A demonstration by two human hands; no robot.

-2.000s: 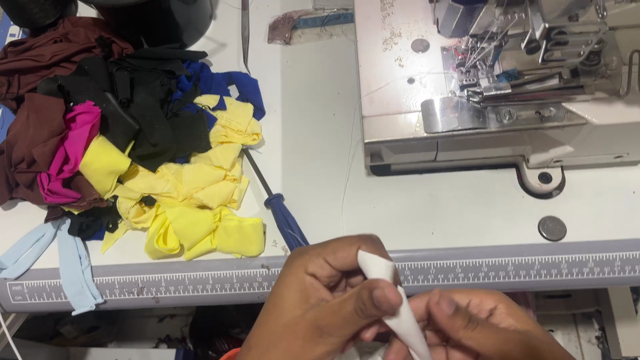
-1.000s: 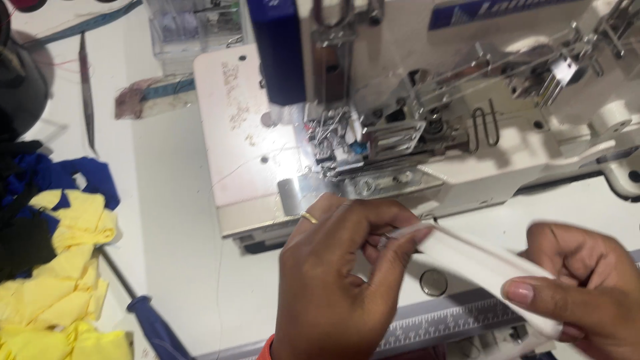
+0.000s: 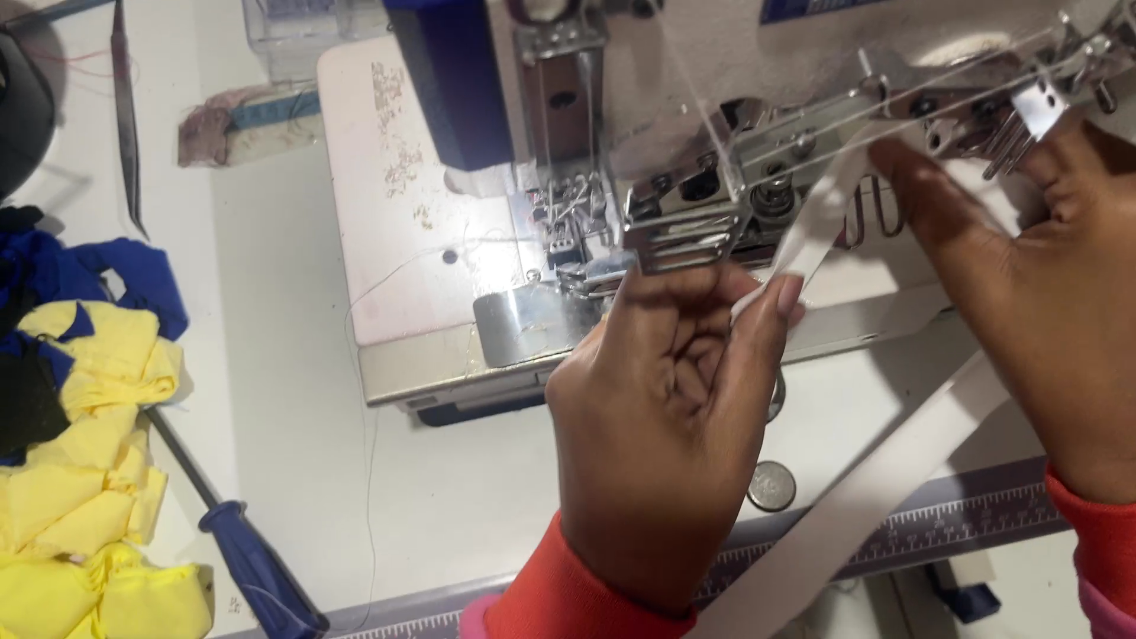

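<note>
My left hand [image 3: 666, 399] pinches the end part of a white fabric strip [image 3: 821, 209] between thumb and fingers, just right of the needle area of an industrial sewing machine [image 3: 426, 177]. Up and to the right, my right hand [image 3: 1021, 266] holds the same strip by the machine's thread guides, its thumb on the fabric and its other fingers partly hidden. Below my right hand the strip [image 3: 870, 506] hangs across the table edge. Taut threads run past both hands. A metal plate [image 3: 532, 324] lies left of my left hand.
Yellow fabric scraps [image 3: 80, 497] and blue fabric [image 3: 133, 275] lie at the left, beside a blue-handled screwdriver [image 3: 257, 568]. A round metal disc [image 3: 771, 486] rests near the measuring tape [image 3: 958, 519] along the table edge. Tweezers [image 3: 127, 124] lie at upper left.
Both hands have moved from the table's front edge up to the machine with the white strip, which now stretches between them beside the thread guides. The view has shifted right.
</note>
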